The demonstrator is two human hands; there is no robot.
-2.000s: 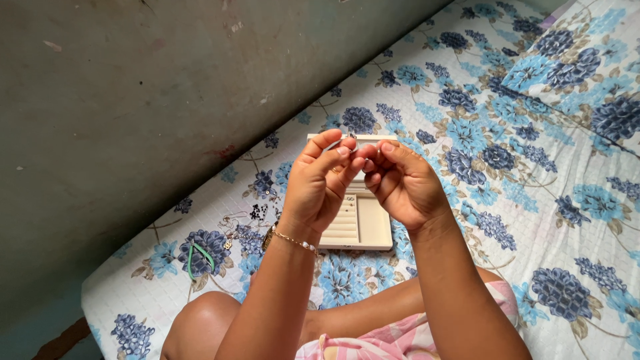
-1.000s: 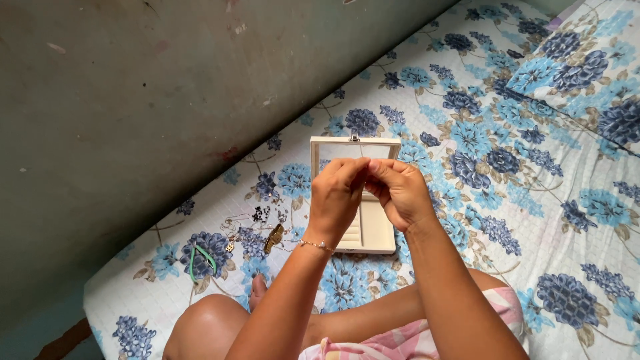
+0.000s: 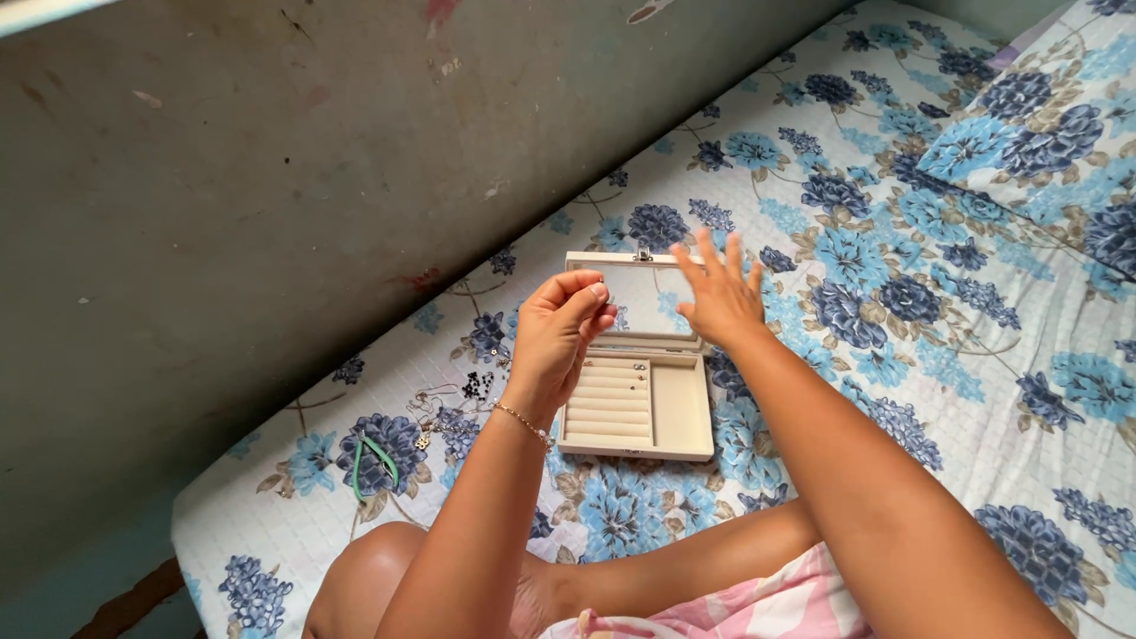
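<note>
My left hand [image 3: 564, 333] is raised over the left side of an open cream jewelry box [image 3: 682, 404], thumb and fingertips pinched together; whatever small thing may be between them is too small to tell. A beaded bracelet [image 3: 524, 422] circles that wrist. My right hand [image 3: 723, 297] has its fingers spread, slightly blurred, by the right edge of the lid, and holds nothing. The lid carries a mirror [image 3: 661, 297] and a metal clasp [image 3: 642, 254]. Inside the box, a padded ring tray [image 3: 608, 404] bears several small pieces of jewelry at its upper right; beside it lies a plain compartment.
Green-handled pliers [image 3: 377, 457] lie on the floral bedsheet [image 3: 887, 373] at the left. Necklaces [image 3: 430, 404] and black beads [image 3: 477, 385] lie between them and my left forearm. A stained wall [image 3: 266, 177] borders the bed; a floral pillow [image 3: 1047, 142] is at the upper right.
My hands, together above the box in the earlier frames, are now apart. The right one has moved off to the right and spread its fingers; the left remains pinched. More of the mirror and tray shows.
</note>
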